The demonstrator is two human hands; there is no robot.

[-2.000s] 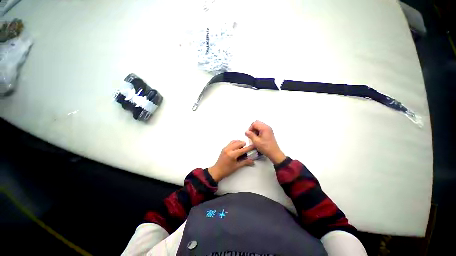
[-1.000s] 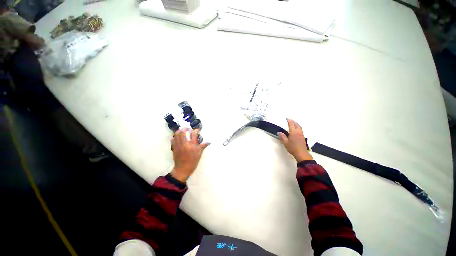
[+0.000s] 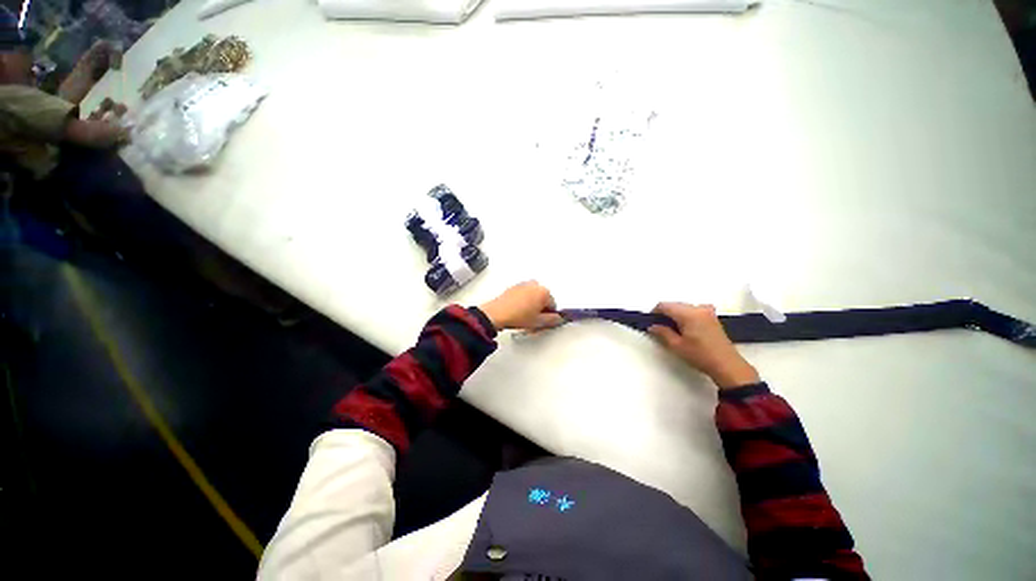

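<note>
A long flat black strap lies across the white table in front of me and runs off toward the right edge of the view. My left hand pinches its left end. My right hand holds the strap further right. A small white paper band stands just behind the strap, right of my right hand. The finished bundles, small black rolls with white bands, sit together behind my left hand. The strap's left end is mostly hidden by my left fingers.
A clear bag of small white pieces lies mid-table. At the far left are a clear plastic bag and tan straps, with a person's arm beside them. White rolls lie along the far side. The table edge curves at left.
My left hand has left the finished bundles and now holds the strap's left end. The strap has been pulled closer and straighter. My right hand still holds it. The view has shifted.
</note>
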